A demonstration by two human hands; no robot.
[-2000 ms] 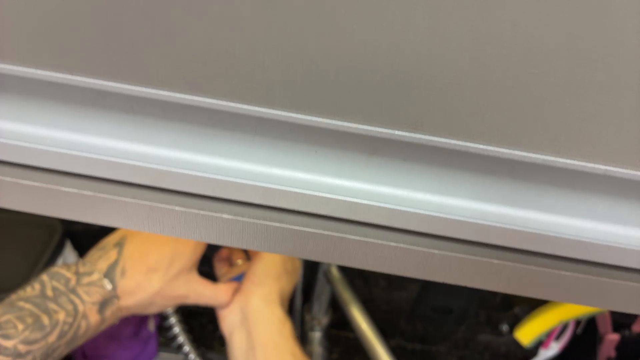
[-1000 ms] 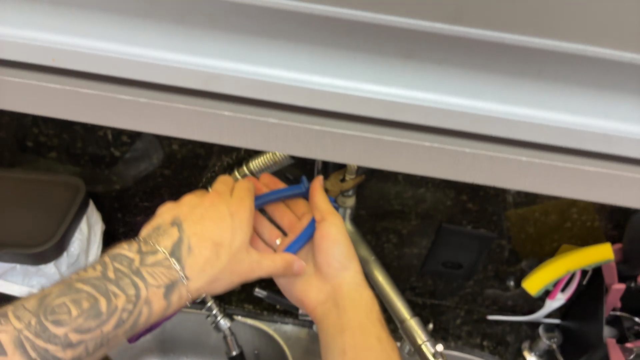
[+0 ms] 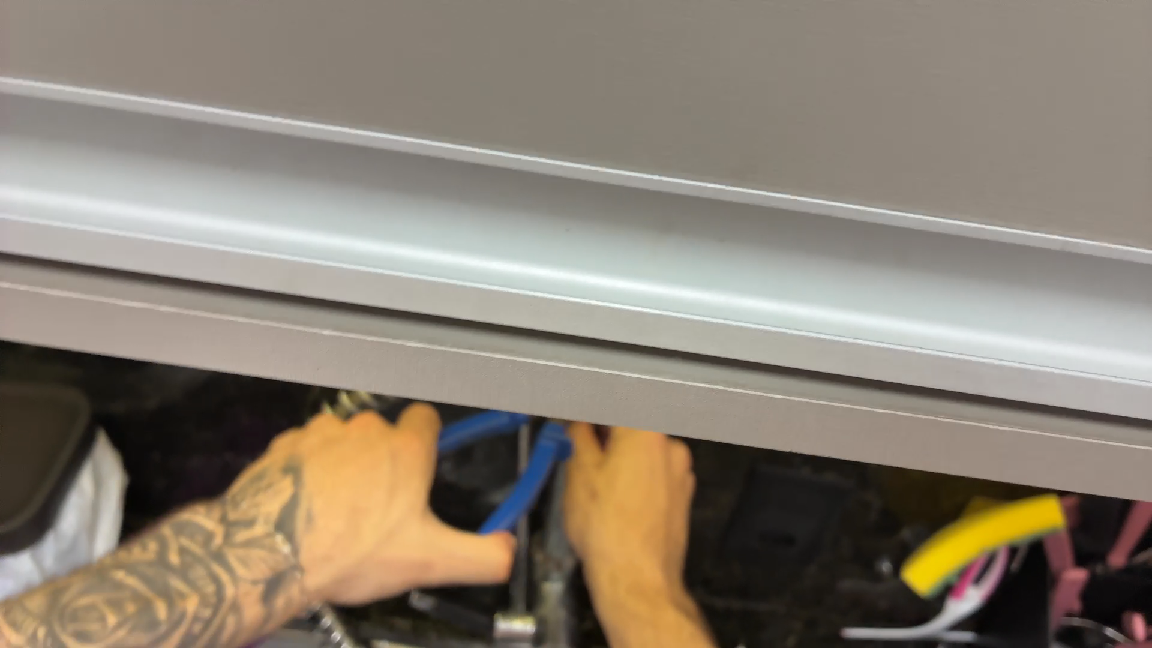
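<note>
Blue-handled pliers (image 3: 531, 486) stand with their two handles spread, and the cabinet edge hides their jaws. My left hand (image 3: 387, 504), on the tattooed arm, holds the handles, with the thumb against the lower one. My right hand (image 3: 630, 504) is right of the pliers, beside a metal faucet pipe (image 3: 553, 558); its fingertips are partly hidden under the edge, so what they touch cannot be made out. A thin metal rod (image 3: 522, 540) runs down between the hands.
A grey cabinet front (image 3: 630, 387) with a metal profile spans the upper view, above a dark speckled surface. A dark-lidded container (image 3: 40, 459) with a white bag is at left. At lower right are a yellow curved piece (image 3: 985, 540), a white-and-pink utensil (image 3: 963, 594) and pink-handled items (image 3: 1066, 576).
My right hand no longer lies under the pliers and is now to their right, near the pipe. The pliers' handles are spread wider. The view has shifted, with the cabinet covering more.
</note>
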